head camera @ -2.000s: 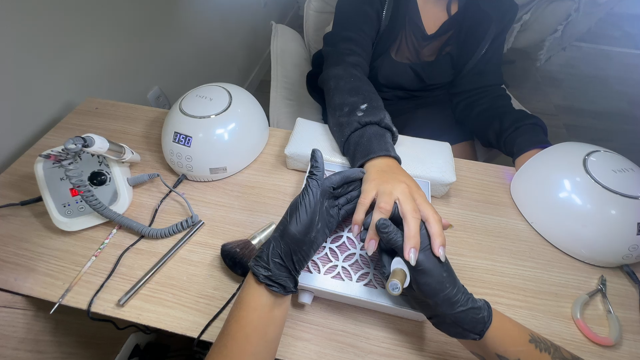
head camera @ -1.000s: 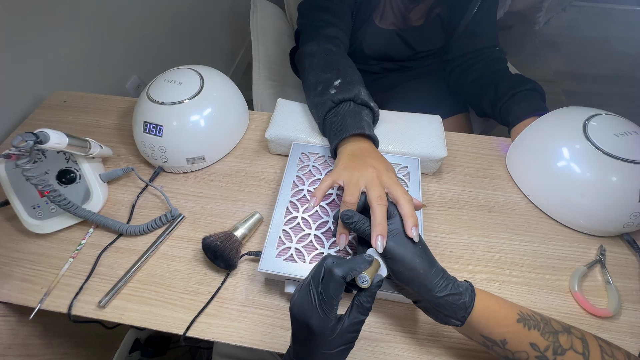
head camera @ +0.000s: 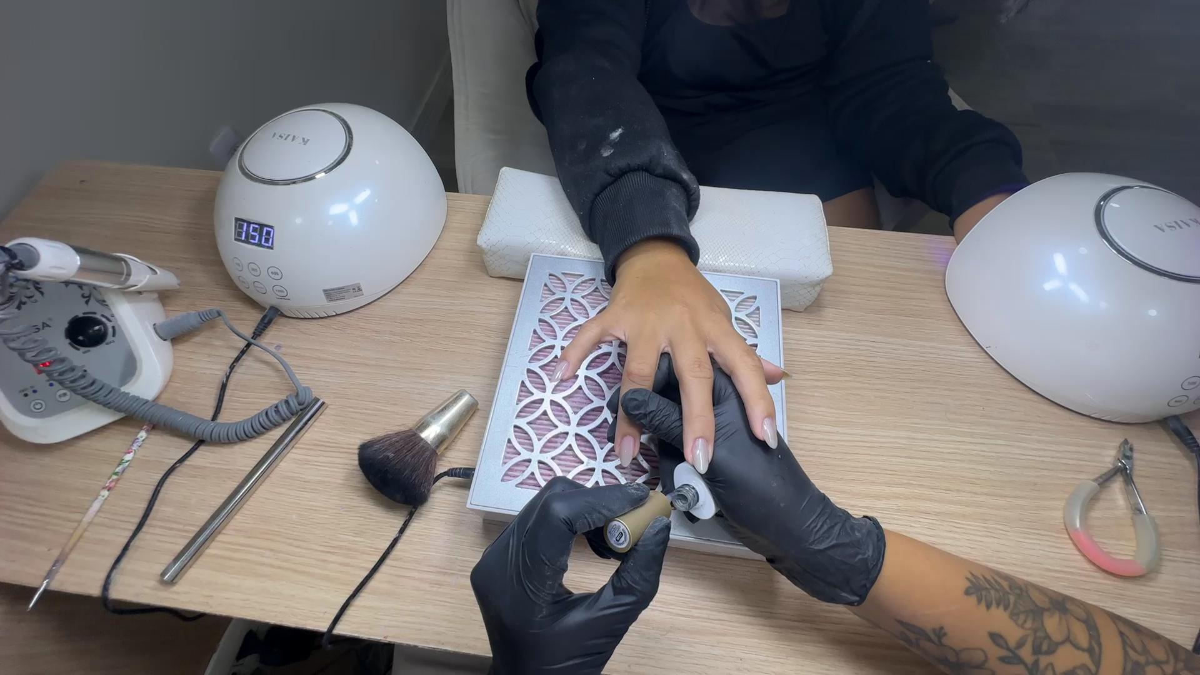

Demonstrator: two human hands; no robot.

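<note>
My left hand (head camera: 572, 572), in a black glove, pinches the gold cap of a nail polish bottle (head camera: 639, 521) between thumb and fingers. Just right of the cap is the open neck of the white polish bottle (head camera: 694, 492), held by my right hand (head camera: 778, 497), also black-gloved. The fingers of my right hand also support the other person's hand (head camera: 670, 319) from below. That hand lies palm down, fingers spread and pointing toward me, with glossy pale nails. Beneath it is a silver nail dust collector (head camera: 487, 450) with a patterned grille. The cap's brush is mostly hidden.
A white armrest cushion (head camera: 759, 234) lies behind the dust collector. White nail lamps stand at left (head camera: 328, 225) and right (head camera: 1050, 300). At left are a nail drill unit (head camera: 141, 347), a metal rod (head camera: 244, 492), a thin brush (head camera: 94, 511) and a fluffy brush (head camera: 403, 459); cuticle nippers (head camera: 1087, 544) lie right.
My left hand has moved from beside the other person's hand to the bottle and taken hold of its cap. The cap, on the bottle earlier, is now off the neck.
</note>
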